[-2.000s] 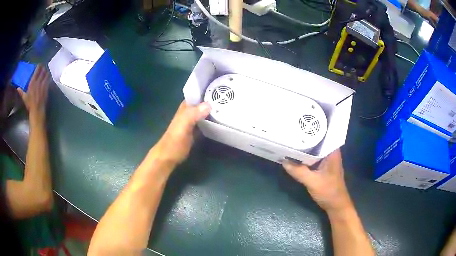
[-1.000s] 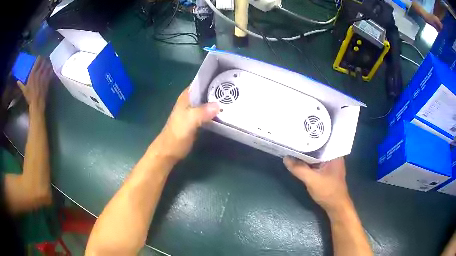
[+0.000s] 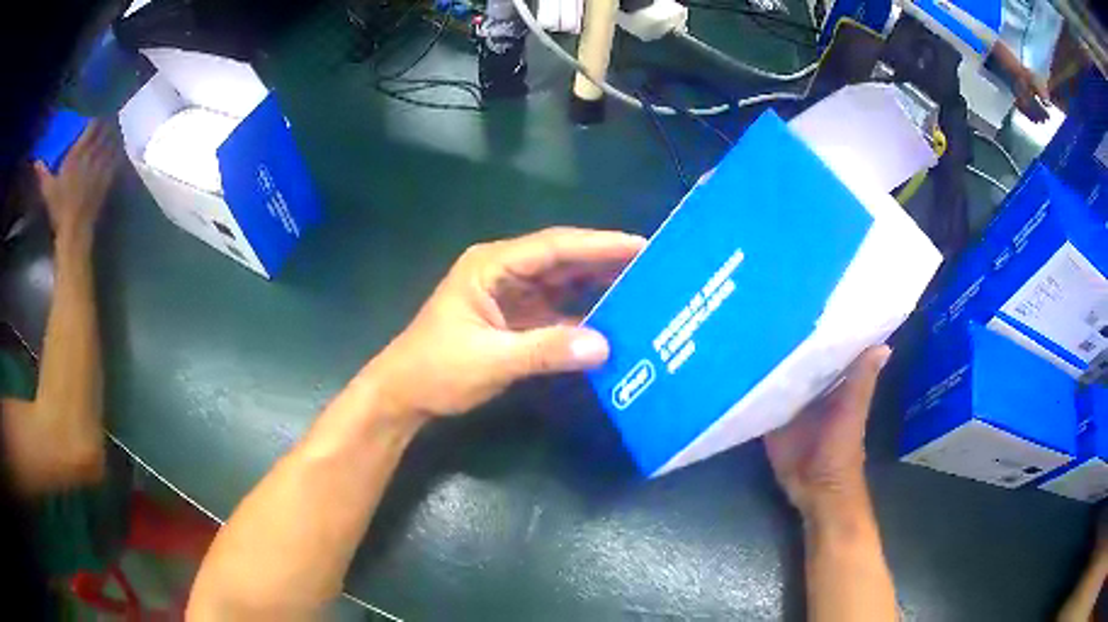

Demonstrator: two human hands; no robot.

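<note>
A blue and white carton is held tilted above the bench, its large blue panel with white lettering facing me. White flaps stand open at its upper right; the inside is hidden. My left hand grips the panel's lower left edge, thumb on the blue face, fingers behind. My right hand holds the carton from below at the right, its fingers partly hidden behind the white side.
An open carton with a white unit stands at left. Another person's hand holds a small blue item. Closed blue and white cartons stand at right. Cables, a pale post and a yellow-framed device are behind.
The held carton has turned and tilted, so its blue panel faces me and the white unit inside is out of sight. My left hand has shifted onto the blue panel's edge.
</note>
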